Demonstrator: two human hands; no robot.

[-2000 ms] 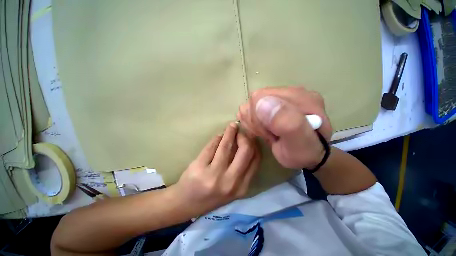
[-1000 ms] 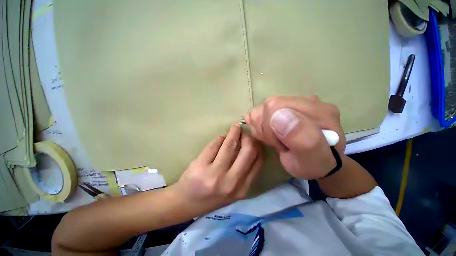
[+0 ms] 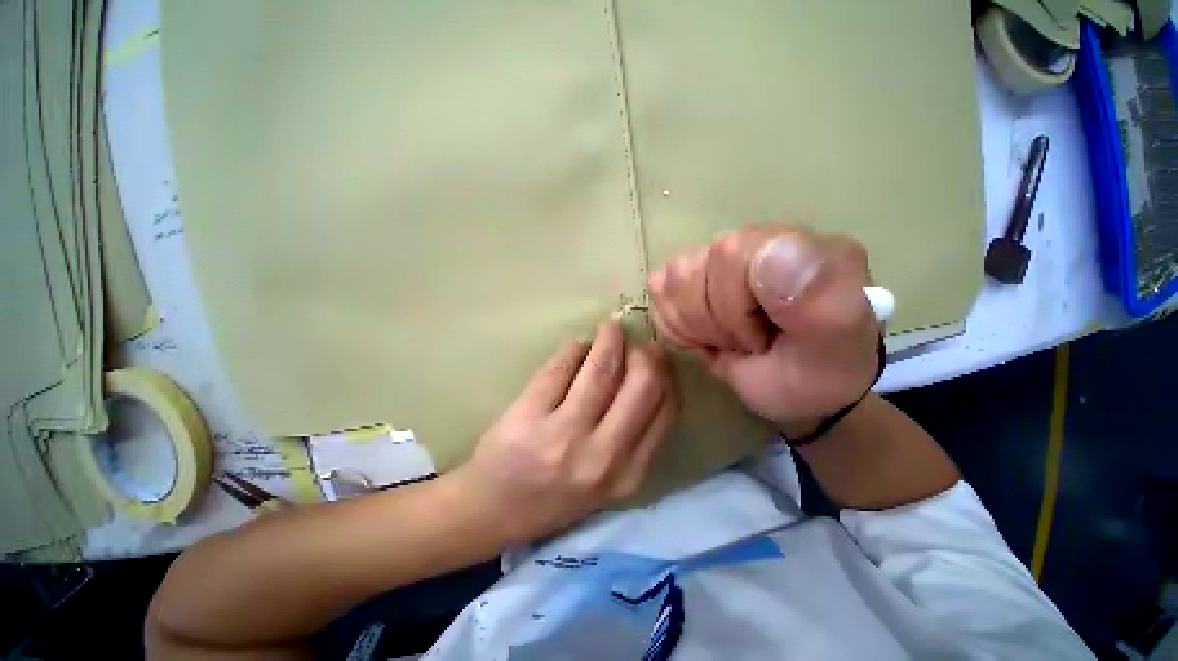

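Observation:
A large olive-khaki panel [image 3: 413, 194] with a stitched centre seam lies in front of me. My left hand [image 3: 568, 426] rests on it, its fingertips together at a tiny shiny fitting [image 3: 633, 310] just left of the seam. My right hand [image 3: 775, 329] is closed around a tool with a white rounded handle [image 3: 881, 305]; its tip is mostly hidden by the fingers and lies close to the fitting. A black band or cord is at the right wrist.
A masking tape roll [image 3: 153, 446] and thin dark tools [image 3: 246, 491] lie left, beside stacked panels [image 3: 52, 258]. At right are a dark hammer-like tool [image 3: 1018, 213], a blue tray [image 3: 1114, 168] of small grey parts and another tape roll [image 3: 1027, 52].
My right hand has turned and moved slightly right of the fitting, which shows more clearly between the hands. My left fingertips remain at it. The whole view has shifted slightly.

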